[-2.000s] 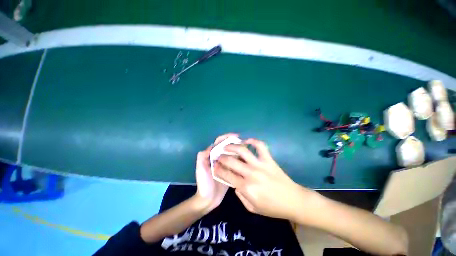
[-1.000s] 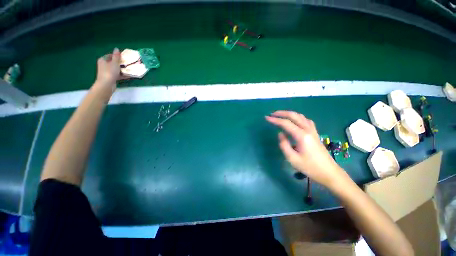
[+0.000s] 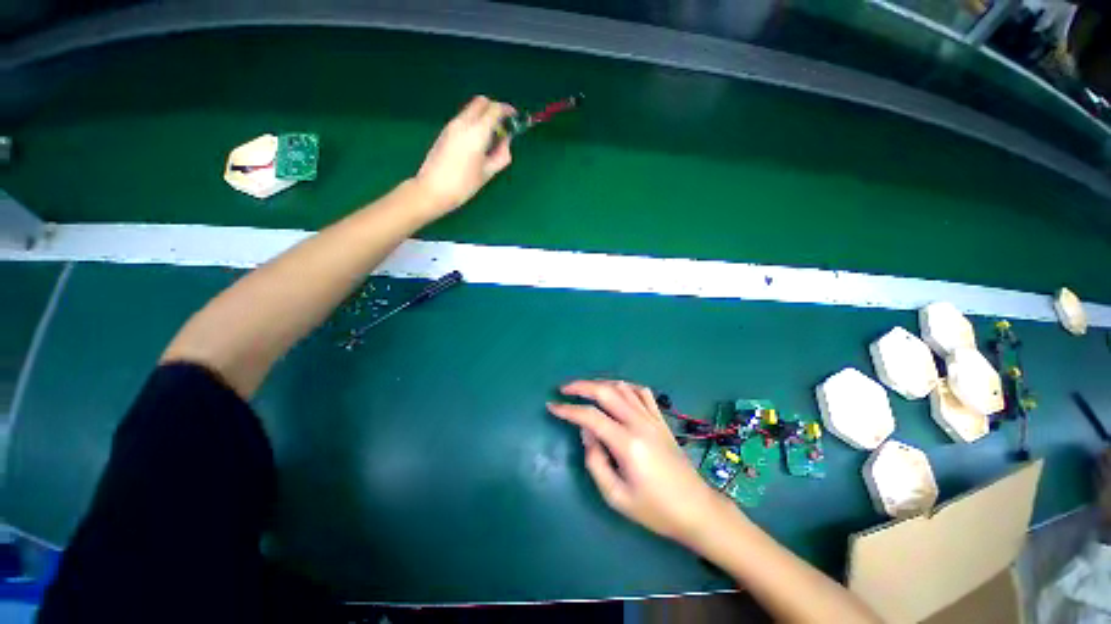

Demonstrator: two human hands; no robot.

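Note:
My left hand (image 3: 469, 152) is over the far green belt, shut on a circuit board (image 3: 517, 124) whose red wires and black end stick out to the right. My fingers hide most of that board. My right hand (image 3: 627, 451) is over the near bench with its fingers apart and holds nothing visible. It is just left of a pile of green circuit boards (image 3: 749, 463) with red wires and yellow parts. A part-assembled unit (image 3: 258, 167), a cream hexagon with a green board at its right side, lies on the far belt at the left.
A white rail (image 3: 609, 272) divides belt and bench. A screwdriver (image 3: 426, 293) lies near it with small screws. Cream hexagonal housings (image 3: 855, 408) stand at the right, with a board strip (image 3: 1010, 372) beyond them. An open cardboard box (image 3: 944, 549) is lower right. Part of a person shows at the right edge.
My left hand has let go of the part-assembled unit, moved right and taken hold of the wired board on the belt. My right hand is now lower, left of the board pile. The camera view has shifted.

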